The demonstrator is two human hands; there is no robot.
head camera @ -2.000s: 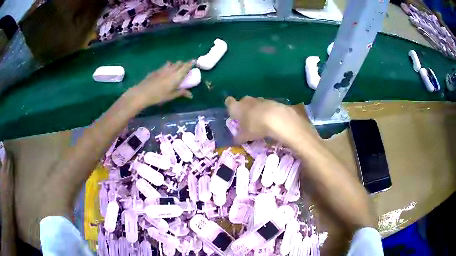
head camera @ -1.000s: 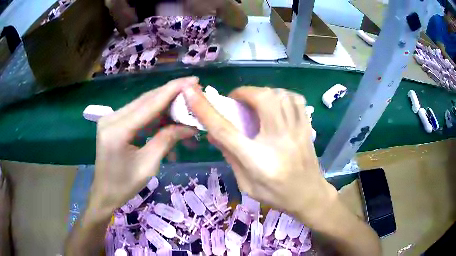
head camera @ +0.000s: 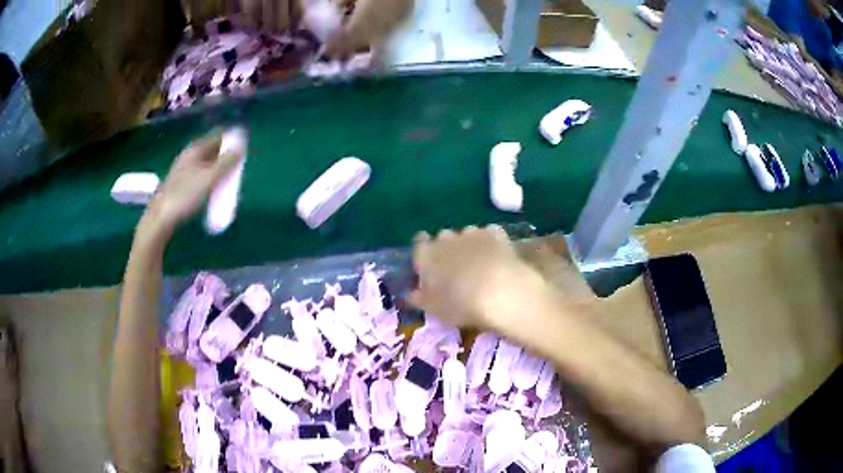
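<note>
My left hand (head camera: 189,180), blurred, is over the green belt at the left, with its fingers closed on the upper part of a long pale pink housing unit (head camera: 225,194). Another pale pink unit (head camera: 334,192) lies tilted on the belt to its right. My right hand (head camera: 465,275) is curled, back up, at the far edge of the pile of pink mouldings (head camera: 337,331); its fingertips are hidden, so I cannot tell if it holds anything. A front cover with a black window (head camera: 236,323) lies at the pile's left.
The belt (head camera: 416,139) carries a small pale unit (head camera: 135,187) at far left and several open units right of centre. A grey post (head camera: 647,139) stands at the bench edge. A dark smartphone (head camera: 686,319) lies right. Another person's blurred hands (head camera: 360,28) are across the belt.
My hands have parted from the pale piece they held together above the belt: left moved left, right moved down to the pile. A tilted pale unit now lies mid-belt.
</note>
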